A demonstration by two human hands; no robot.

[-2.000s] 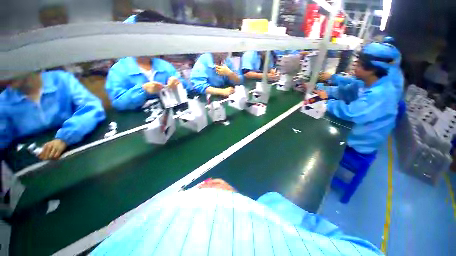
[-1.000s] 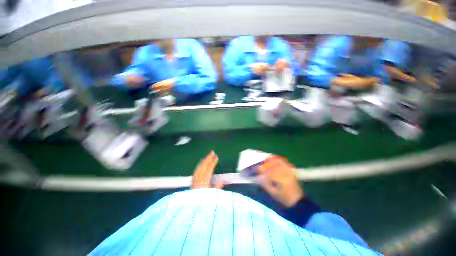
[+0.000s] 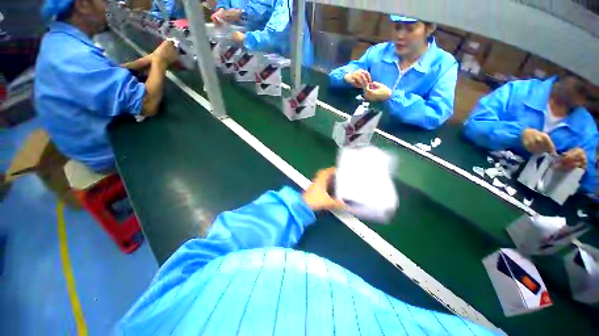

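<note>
My left hand [image 3: 322,190] grips the near left edge of a white product box [image 3: 366,182], held above the guide rail and the conveyor belt. The box is blurred and shows plain white faces; whether its flaps are open I cannot tell. My right hand is not in view. An open box [image 3: 356,128] with raised white panels and a dark and red picture stands on the belt just beyond the held box.
Several open boxes [image 3: 301,103] stand farther along the conveyor belt [image 3: 420,226]. More boxes [image 3: 517,281] stand at the lower right. The guide rail [image 3: 387,252] runs diagonally. A grey post rises at its far part. Workers sit opposite, with small white parts [image 3: 502,164], and one at left.
The view has swung left along the line. My left hand now holds a white box above the rail. My right hand, on a white box one second ago, has left the view.
</note>
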